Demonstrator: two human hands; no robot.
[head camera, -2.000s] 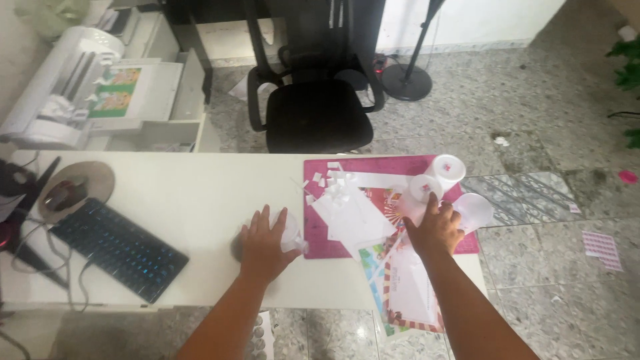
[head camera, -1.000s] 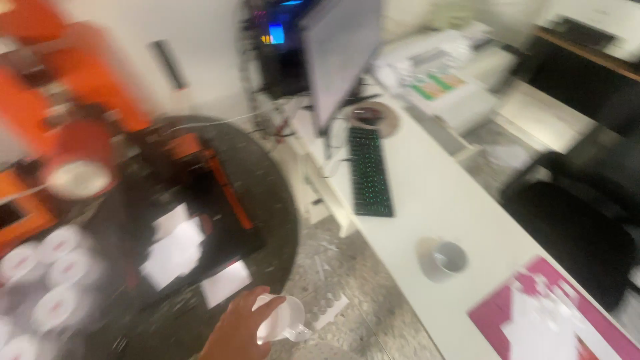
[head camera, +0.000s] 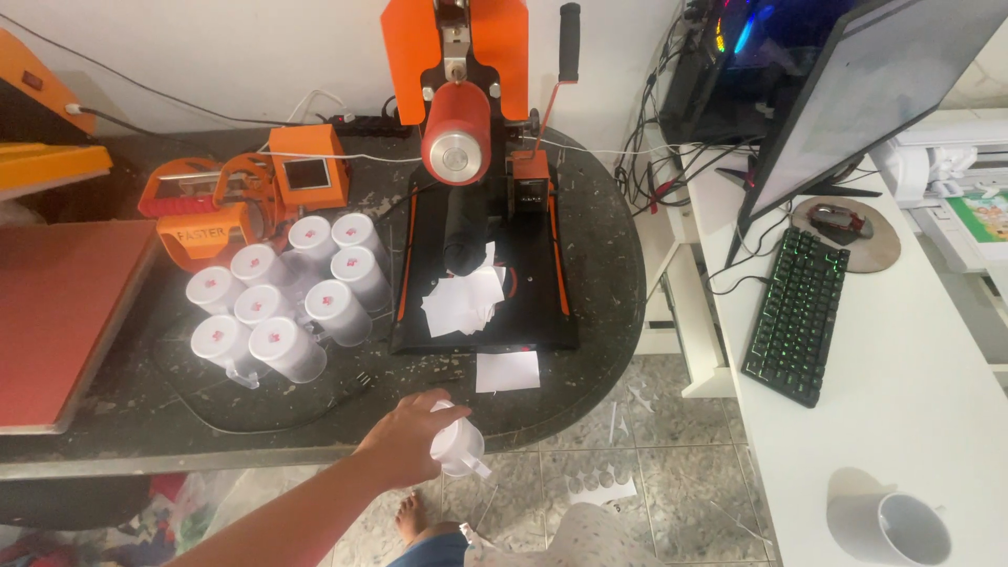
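Observation:
My left hand (head camera: 413, 437) is closed around a white plastic mug (head camera: 458, 447) by its upper part, above the floor at the dark table's front edge. Several white mugs (head camera: 287, 349), upside down with small red marks on their bases, stand grouped on the dark table to the left of a heat press (head camera: 458, 134) with orange panels. Loose white paper pieces (head camera: 465, 301) lie on the press's black base, and one white sheet (head camera: 508, 371) lies just in front of it. My right hand is out of view.
On the white desk (head camera: 882, 378) are a lit keyboard (head camera: 797, 315), a mouse (head camera: 839, 221), a monitor (head camera: 858, 94) and a grey-white mug (head camera: 913, 529). An orange mug press (head camera: 205, 228) stands behind the grouped mugs. Cables hang between table and desk. Paper scraps (head camera: 600, 482) lie on the floor.
The view has swung left from the white desk to the dark table. My left hand has carried a mug over to this table's edge. My right hand, earlier at the mugs on the pink mat, has left view.

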